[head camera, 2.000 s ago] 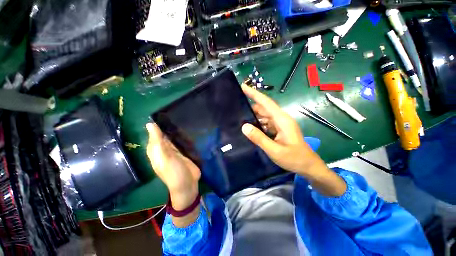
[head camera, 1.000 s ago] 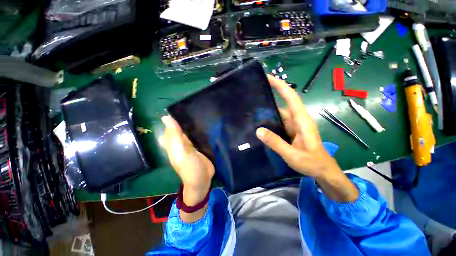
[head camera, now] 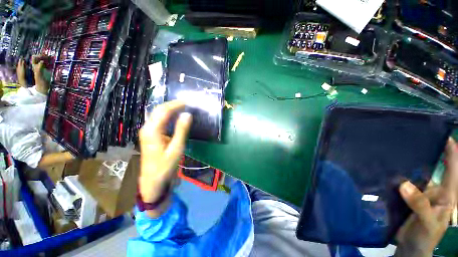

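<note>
A black glossy tablet (head camera: 371, 160) with a small white label is at the right, over the mat's front edge. My right hand (head camera: 427, 206) grips its right side, thumb on the face; the other fingers are partly hidden. My left hand (head camera: 163, 145) is off that tablet, at the lower end of the stacked film-wrapped tablets (head camera: 196, 70) on the left. Its thumb and fingers are apart. Whether its fingertips touch the top tablet I cannot tell.
Blister trays with circuit assemblies (head camera: 329, 45) lie at the back right under a paper slip (head camera: 351, 12). A thin wired component (head camera: 301, 95) lies on the green mat (head camera: 256, 120). Dark trays (head camera: 83, 75) stand at left. Another person's hand (head camera: 39, 73) shows beyond. Cartons (head camera: 108, 185) sit below.
The view has swung left. My left hand has let go of the held tablet and moved to the left stack. My right hand still holds the tablet, now at the right of the view.
</note>
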